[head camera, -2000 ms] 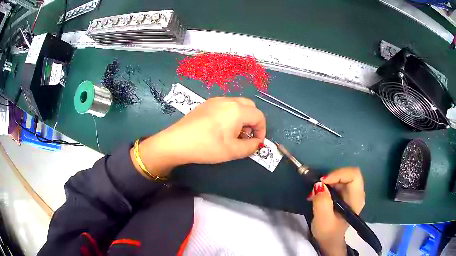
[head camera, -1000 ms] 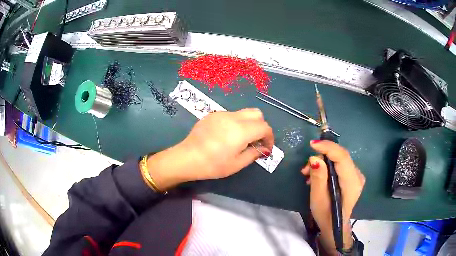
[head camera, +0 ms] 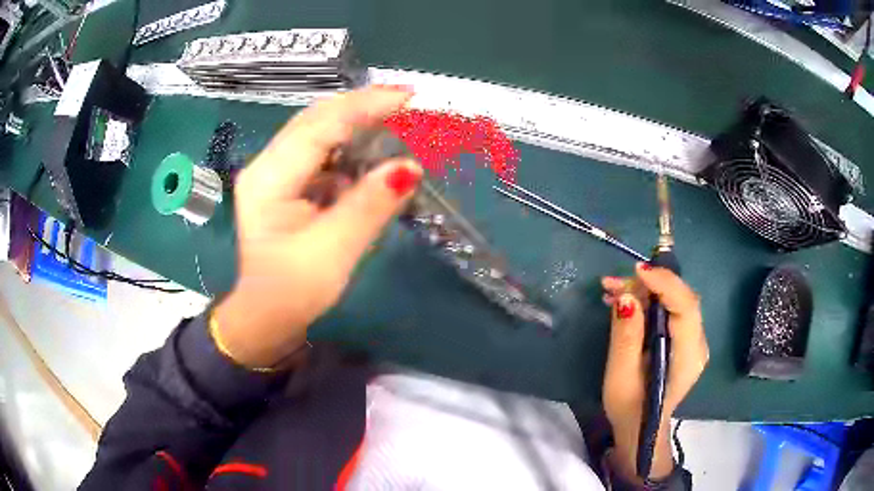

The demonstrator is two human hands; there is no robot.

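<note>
My left hand (head camera: 297, 211) is raised over the mat, its fingers closed on the upper left end of a strip board (head camera: 470, 257). The board is tilted and blurred, its far end pointing down to the right. My right hand (head camera: 661, 360) holds the soldering iron (head camera: 657, 345) by its black handle, with the metal tip pointing up and away from the board. Tweezers (head camera: 575, 224) lie on the mat between the board and the iron. A heap of red lead wires (head camera: 450, 141) lies beyond my left hand, partly hidden by it.
A green-rimmed solder spool (head camera: 189, 188) and black lead wires (head camera: 222, 146) are at left, beside a black box (head camera: 86, 144). Stacked strip boards (head camera: 268, 61) stand by the long metal rail (head camera: 556, 120). A black fan (head camera: 771, 192) and a dark rounded holder (head camera: 779, 321) are at right.
My left hand has moved up and left and now lifts the strip board off the mat. The iron has swung from the board's right end to upright and moved right.
</note>
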